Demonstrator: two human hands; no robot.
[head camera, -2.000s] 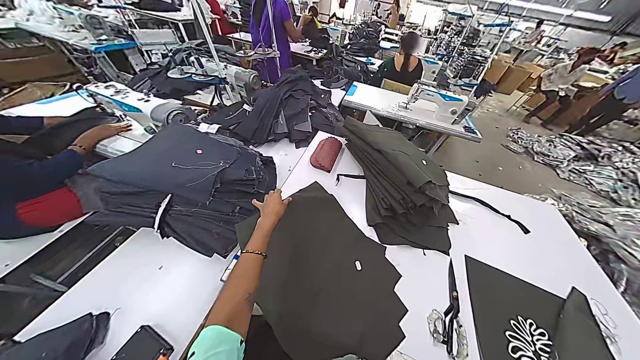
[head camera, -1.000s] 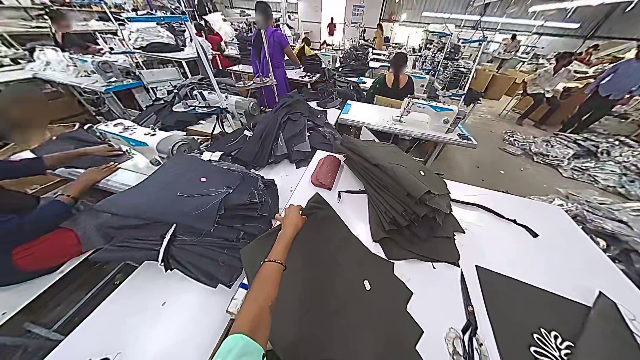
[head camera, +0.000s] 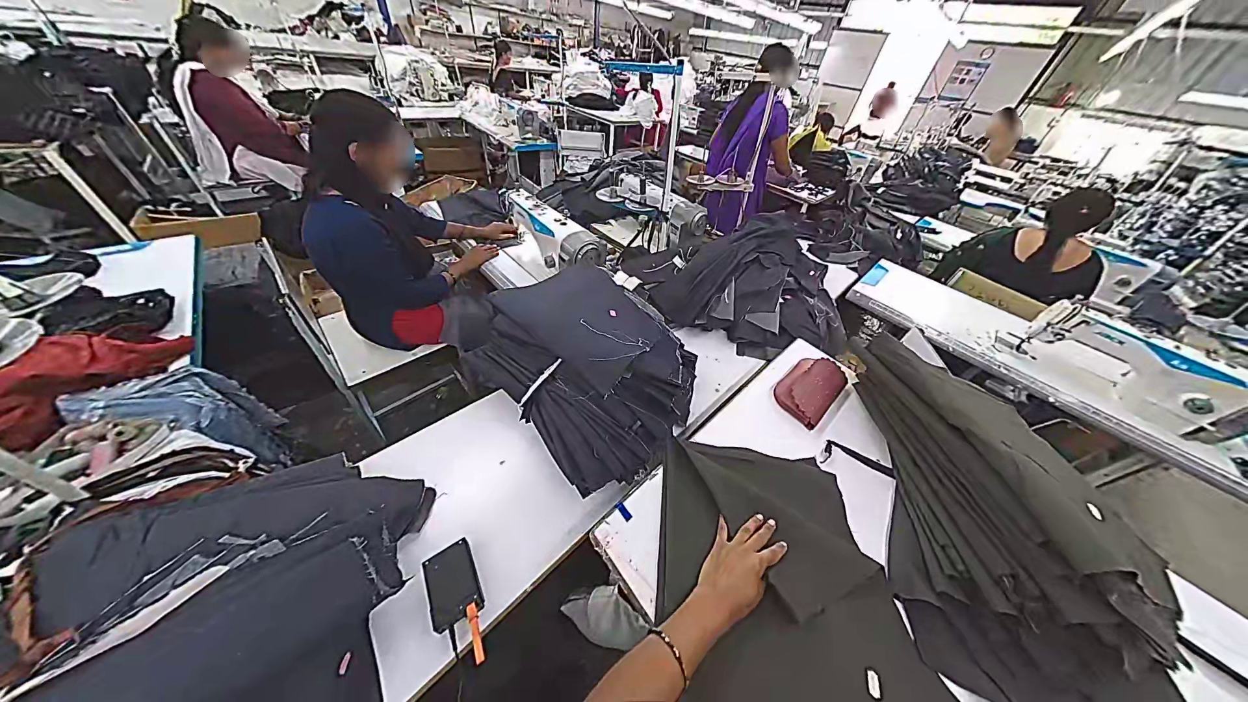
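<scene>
My left hand (head camera: 739, 568), with a dark bracelet at the wrist, lies palm down with its fingers spread on a dark olive fabric panel (head camera: 780, 634). The panel's upper part is folded over beneath the fingers, and a small white tag (head camera: 873, 682) sits lower on it. Right of the panel is a fanned pile of olive fabric pieces (head camera: 994, 507), also with a white tag. A dark red case (head camera: 810, 392) stands on the white table beyond the panel. My right hand is out of view.
Stacked dark navy fabric pieces (head camera: 595, 361) lie on the adjoining table, with a black phone-like device (head camera: 452, 585) nearer me. A person in a blue top (head camera: 361, 253) sits at a sewing machine (head camera: 556, 234) on the left. More dark fabric (head camera: 244, 585) covers the near left.
The view has swung left. My left hand has moved from the panel's corner onto its surface, and the upper part of the panel is now folded over.
</scene>
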